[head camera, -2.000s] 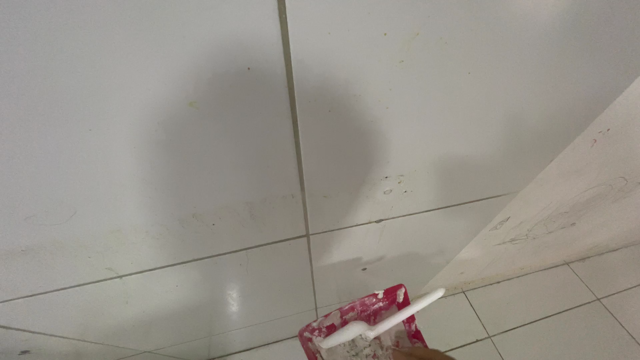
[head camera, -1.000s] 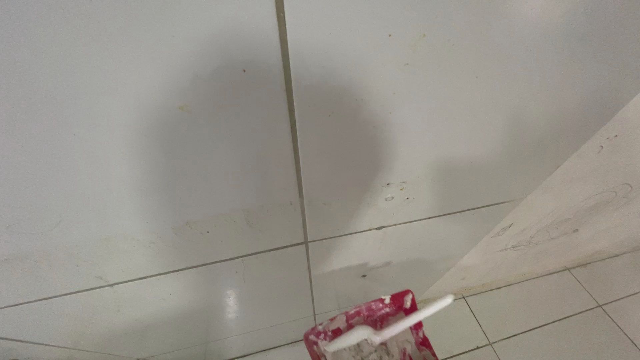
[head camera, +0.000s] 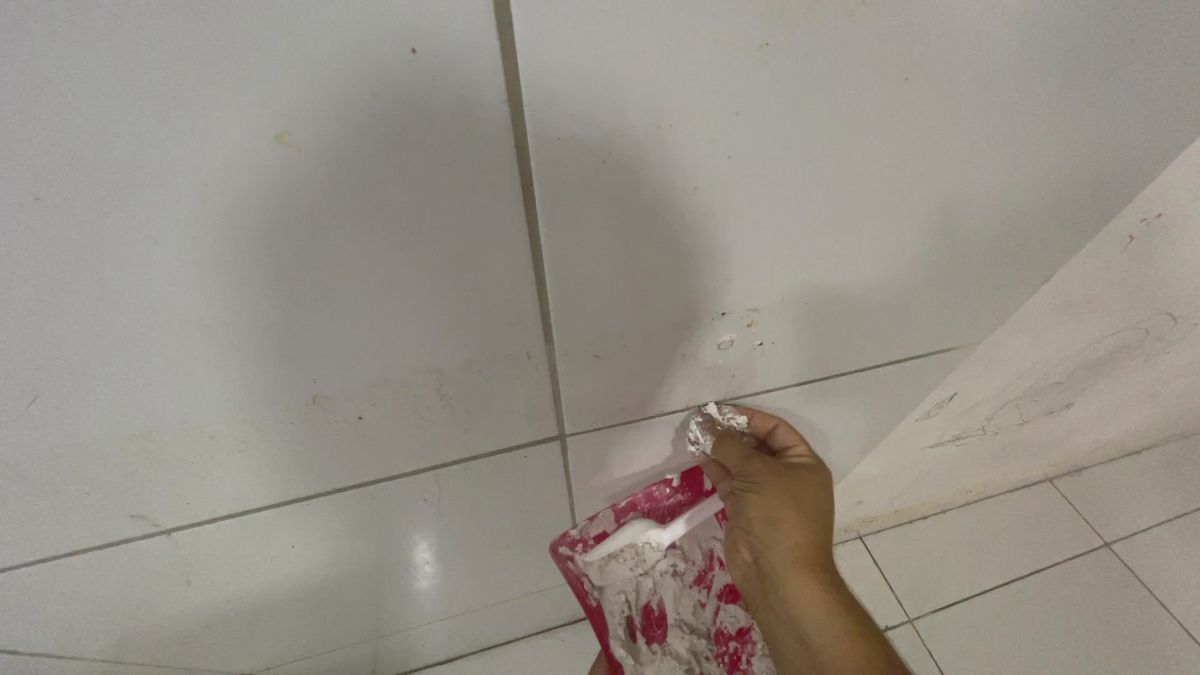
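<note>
My right hand (head camera: 773, 478) reaches in from the lower right, its thumb and fingers pinching a small lump of whitish paste (head camera: 717, 428) just below a tile joint. Below it is a red plastic tray (head camera: 689, 487), smeared with thick grey-white paste (head camera: 656, 595). A white plastic utensil (head camera: 652, 536) lies across the tray's upper end, its handle partly behind my right hand. Of my left hand (head camera: 599, 666), only a sliver of a finger shows against the tray's lower left edge; the rest is out of frame.
Large white tiles (head camera: 394, 253) with grey joints (head camera: 531, 206) fill most of the view. Small chips or spots (head camera: 741, 328) mark one tile above my right hand. A scuffed pale panel (head camera: 1059, 375) slants at the right, above smaller white floor tiles (head camera: 994, 553).
My right hand has come into view above the tray, with paste between its fingertips. A second ago, only the tray and utensil showed there. More of the tray is in view.
</note>
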